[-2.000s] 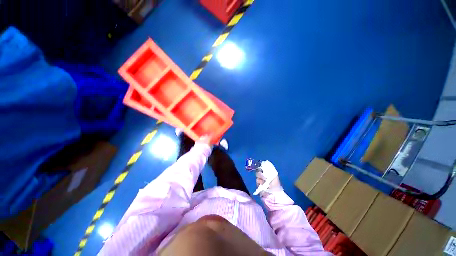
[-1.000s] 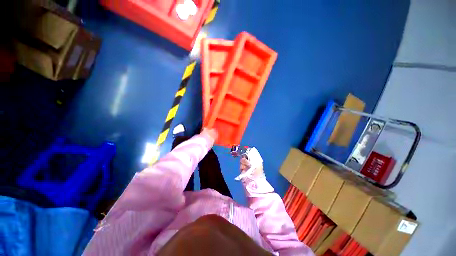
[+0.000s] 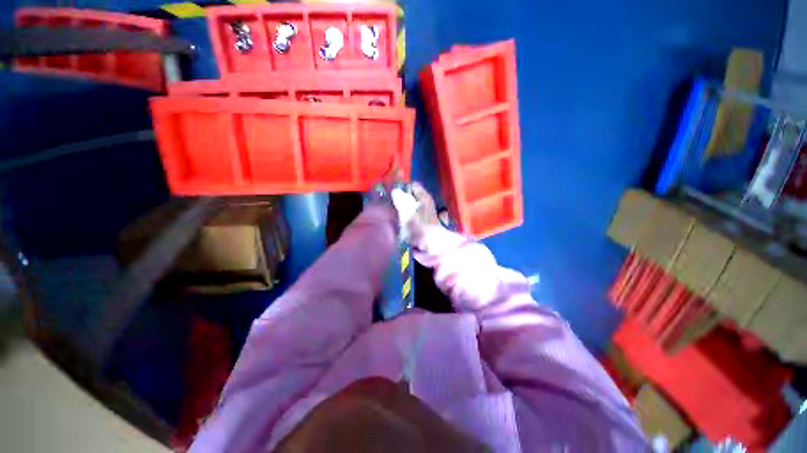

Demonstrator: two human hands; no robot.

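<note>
An empty red compartment tray (image 3: 270, 146) lies tilted across another red tray (image 3: 188, 88) in front of me. My left hand (image 3: 387, 180) is at its lower right corner and grips it; the fingers are blurred. My right hand (image 3: 423, 207), partly in a white glove, is close beside my left hand. A small shiny metal part (image 3: 381, 191) shows between the hands, blurred, at my right fingertips. Behind, a red tray (image 3: 305, 13) holds shiny metal parts (image 3: 332, 42), one per pocket.
A stack of empty red trays (image 3: 485, 133) is right of my hands. A cardboard box (image 3: 232, 248) is at lower left. At right are a trolley (image 3: 774, 164), open carton flaps (image 3: 699, 252) and red trays (image 3: 659, 296). Another tray (image 3: 88, 49) is far left, behind a dark bar.
The view has turned toward the filled trays. My left hand has brought its tray left over them, and my hands are now close together. The tray stack at right has come into view.
</note>
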